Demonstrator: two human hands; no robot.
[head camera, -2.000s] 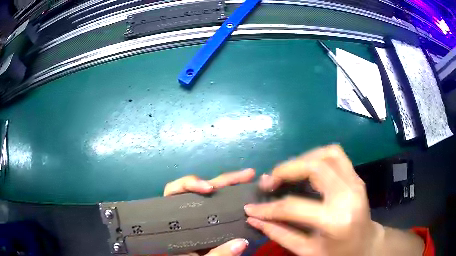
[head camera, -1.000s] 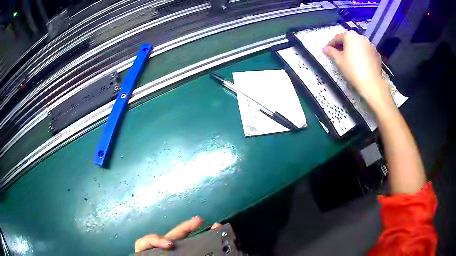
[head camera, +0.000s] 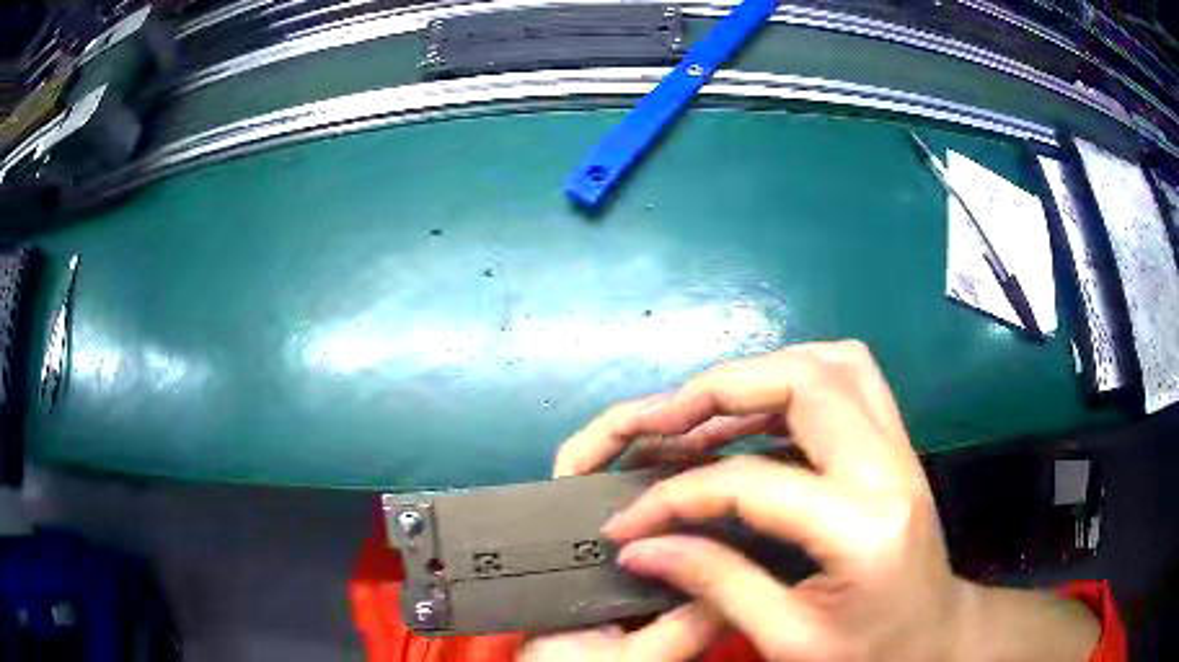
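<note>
A flat grey-brown carrier fixture (head camera: 517, 569) with screws at its left end and small openings along the middle is held in front of me, past the bench's near edge. My left hand (head camera: 588, 640) grips it from below and behind; its fingers are partly hidden. My right hand (head camera: 828, 517) is over the fixture's right part, with thumb and fingertip together near one opening. Any small part between those fingertips is too small to tell.
A blue bar (head camera: 659, 110) lies slanted across the front rail. Another carrier (head camera: 556, 39) sits on the conveyor. A pen (head camera: 989, 246) lies on white paper (head camera: 963, 265), beside speckled trays (head camera: 1131, 246) at right. Thin silver tweezers (head camera: 58, 336) lie at the left bench edge.
My right hand has come back from the speckled trays to the carrier fixture. The view has swung back left, and the fixture shows more fully again.
</note>
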